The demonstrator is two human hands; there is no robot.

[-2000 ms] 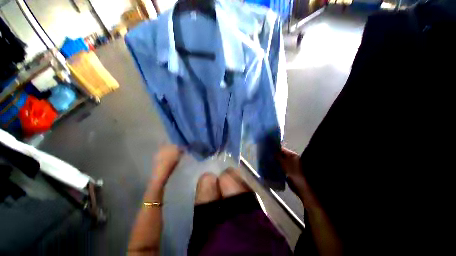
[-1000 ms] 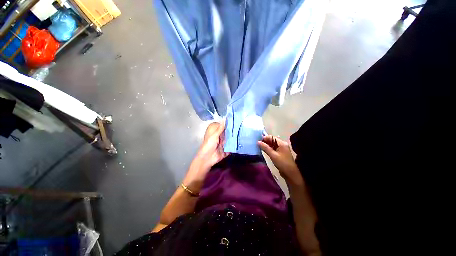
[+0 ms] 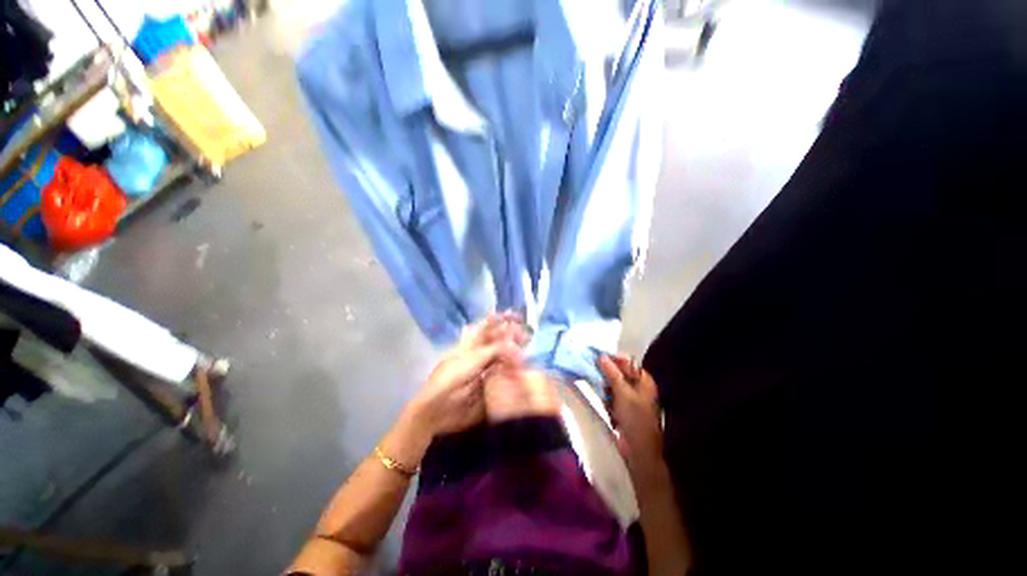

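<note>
A light blue shirt [image 3: 518, 191] hangs open in front of me, its collar at the top of the view and its lower part reaching toward my knees. My left hand [image 3: 484, 366] is closed on the lower part of the shirt, left of centre, and is blurred. My right hand [image 3: 631, 394] pinches the blue cloth at the sleeve end [image 3: 574, 351]. The exact edge in each hand is blurred. No tool can be made out.
Large black cloth [image 3: 856, 338] fills the right side. A table with white cloth [image 3: 101, 309] stands at left. A shelf at upper left holds a red bag [image 3: 81, 205] and a light blue bag [image 3: 136, 163], beside a yellow-brown board [image 3: 205, 107]. A pale bar runs below my right hand.
The view has tilted up, showing more of the shirt's collar. The cuff that lay flat between my hands is now bunched, with my left hand at its left and my right hand at its right.
</note>
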